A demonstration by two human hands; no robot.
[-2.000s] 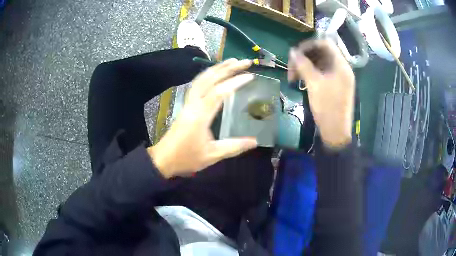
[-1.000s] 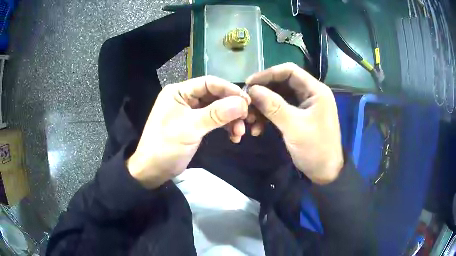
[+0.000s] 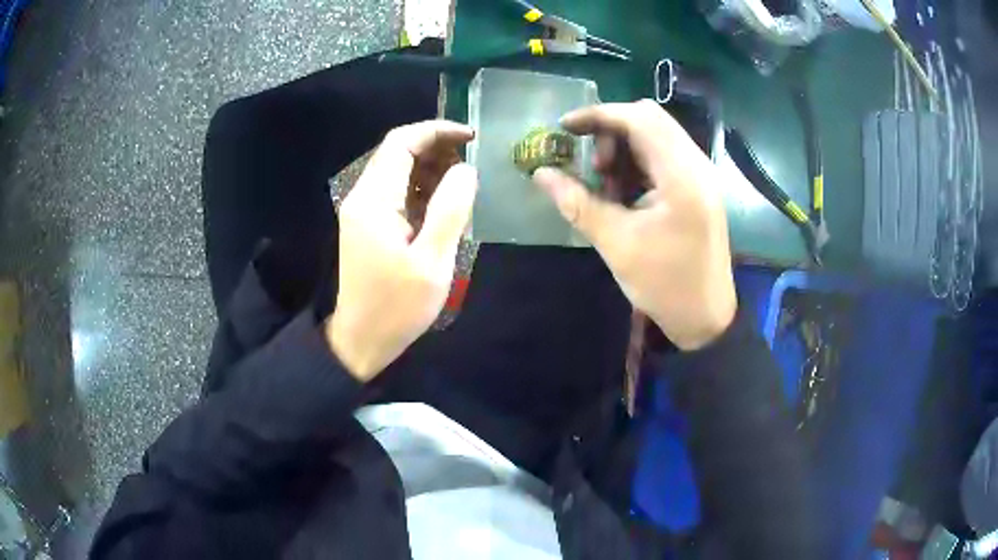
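The pale grey support block (image 3: 498,208) lies on the green bench top in front of me. A brass cylinder piece (image 3: 534,150) stands at the block's centre. My right hand (image 3: 657,208) is over the block's right side, with thumb and forefinger at the brass piece's right end; whether they grip it cannot be told. My left hand (image 3: 399,235) is open at the block's left edge, fingers and thumb apart, with nothing visible in it.
Pliers with yellow marks (image 3: 564,42) lie behind the block. A second pair of pliers (image 3: 772,186) lies to the right. A small metal loop (image 3: 664,81) lies near the black lever. White round tubs (image 3: 766,27) stand at the back. A blue bin (image 3: 875,361) is at right.
My hands were together at the fingertips in front of the block and have parted. My right hand has moved forward to the brass piece, my left to the block's left edge.
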